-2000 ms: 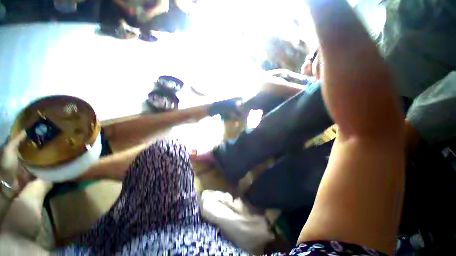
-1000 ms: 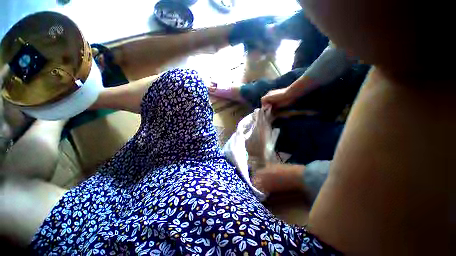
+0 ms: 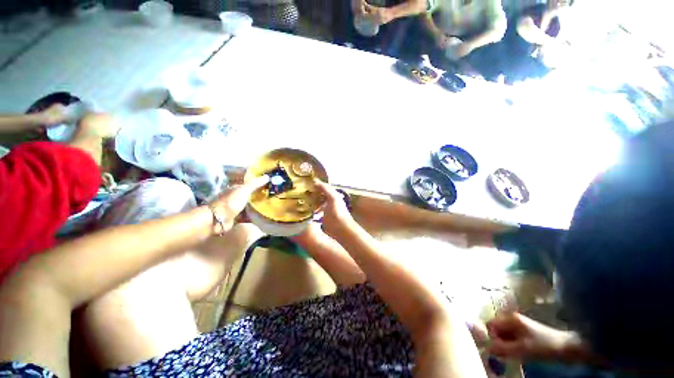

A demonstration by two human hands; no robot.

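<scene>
The gold housing (image 3: 284, 208) sits on top of a white housing (image 3: 275, 227) over my knees, its open side facing me. A small black unit with a silver-white middle (image 3: 278, 181) is inside it, left of centre. My left hand (image 3: 238, 199) holds the left rim, with the thumb near the black unit. My right hand (image 3: 331, 203) is at the right rim, fingertips over the gold edge. Whether a small part is between the right fingertips is too small to tell.
The white table (image 3: 347, 118) lies ahead. Black bowls (image 3: 433, 188) with pale pieces and a white parts bowl (image 3: 508, 187) stand to the right. A neighbour in red (image 3: 44, 196) works at left, near a crumpled clear bag (image 3: 201, 176). A dark-haired head is close at right.
The view has swung left and up, so both hands and the neighbour in red now show. My right hand has come from the right to the gold housing's rim.
</scene>
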